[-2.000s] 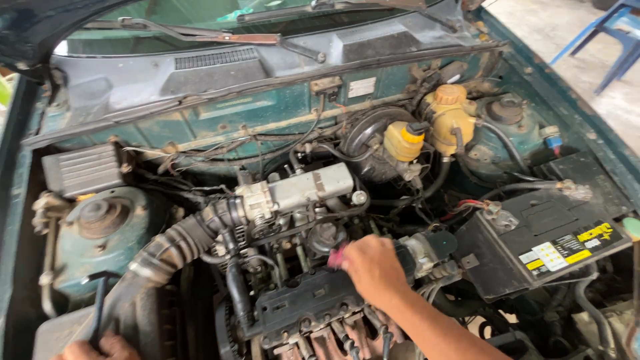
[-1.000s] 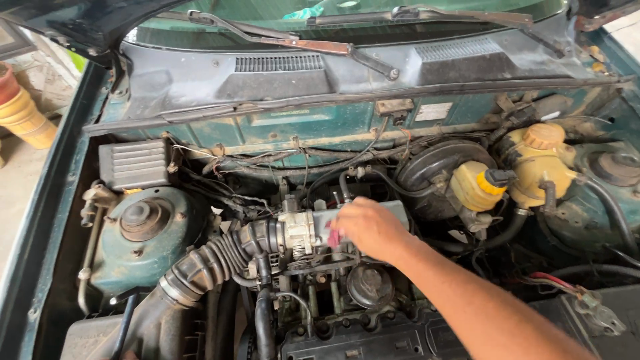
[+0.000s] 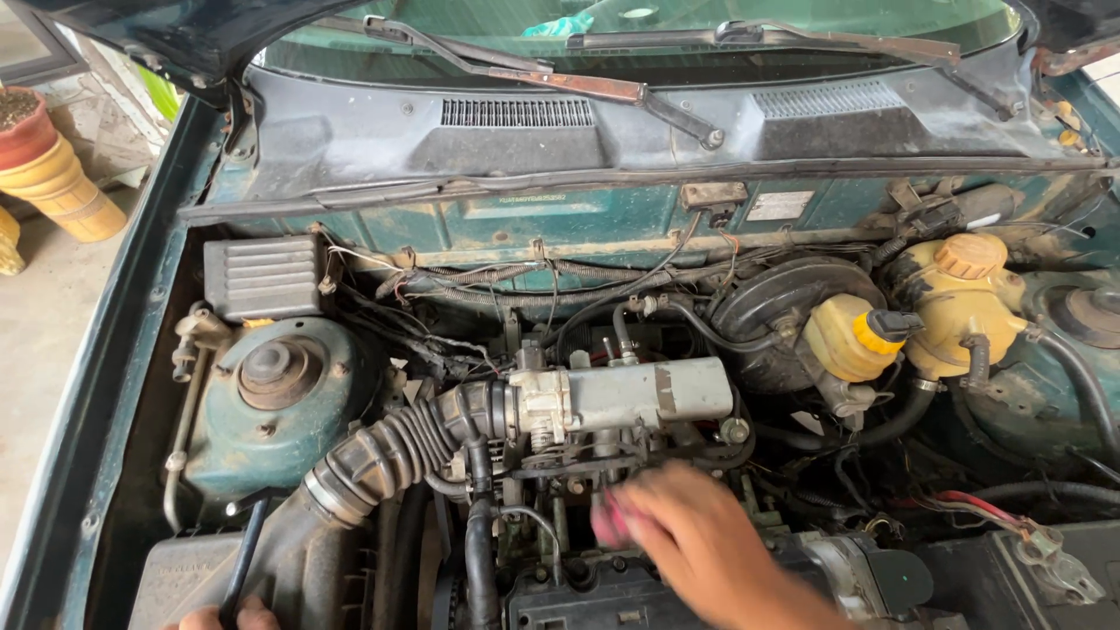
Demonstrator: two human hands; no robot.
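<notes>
My right hand [image 3: 709, 542], blurred by motion, holds a small pink-red cloth [image 3: 612, 518] above the engine, just behind the black valve cover [image 3: 612, 604] and below the grey intake manifold [image 3: 652, 391]. At the lower left, the fingers of my left hand [image 3: 229, 617] are closed around a dark metal rod [image 3: 245, 556] with a bent top. That rod stands over the black air filter housing [image 3: 179, 573]. A ribbed intake hose [image 3: 394, 459] runs from the housing to the throttle body [image 3: 540, 402].
Behind the manifold lie wiring and hoses along the firewall [image 3: 420, 214]. The brake fluid reservoir [image 3: 844, 337] and coolant expansion tank [image 3: 958, 306] sit at right, the battery [image 3: 971, 569] at lower right. A strut tower [image 3: 280, 394] and grey ribbed box [image 3: 262, 277] are at left.
My right hand with the cloth has moved from the intake manifold towards the valve cover. Two seconds ago it was over the engine's right part. The view has shifted.
</notes>
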